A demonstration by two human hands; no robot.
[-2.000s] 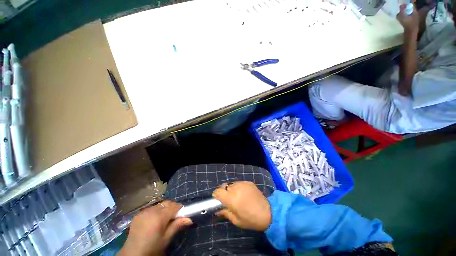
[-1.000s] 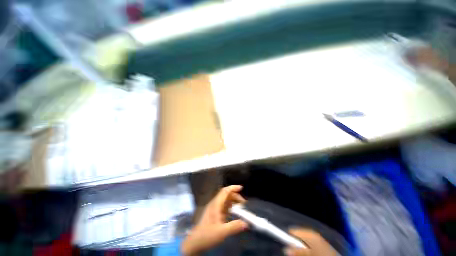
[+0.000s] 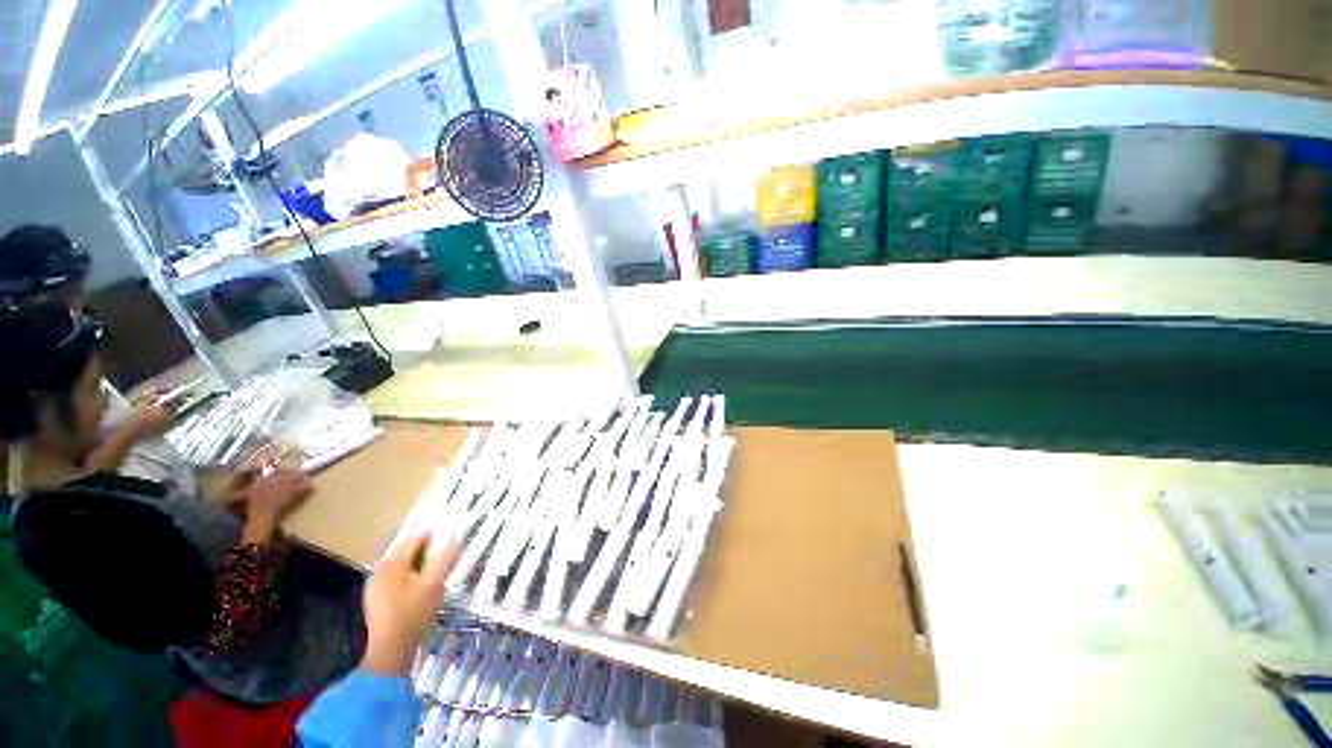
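Observation:
Many long white handle bodies (image 3: pixel 584 504) lie side by side in a stacked pile on a brown cardboard sheet (image 3: pixel 818 563) on the bench. My left hand (image 3: pixel 406 592), in a blue sleeve, is at the near left corner of the pile with its fingertips against or very close to the handles. Whether it grips one is unclear. My right hand is out of the picture. Below the bench edge, clear plastic trays (image 3: pixel 570 687) hold rows of handles.
A dark pen (image 3: pixel 912 592) lies on the cardboard's right edge. Blue-handled nippers (image 3: pixel 1297 701) and more white handles (image 3: pixel 1234 563) are at the right. A green belt (image 3: pixel 993 387) runs behind. Co-workers (image 3: pixel 117 541) sit at the left. A fan (image 3: pixel 490 164) hangs above.
The view has swung up and left from the lap to the handle pile. My left hand has moved from the held white body to the pile. My right hand and the blue bin have left the picture.

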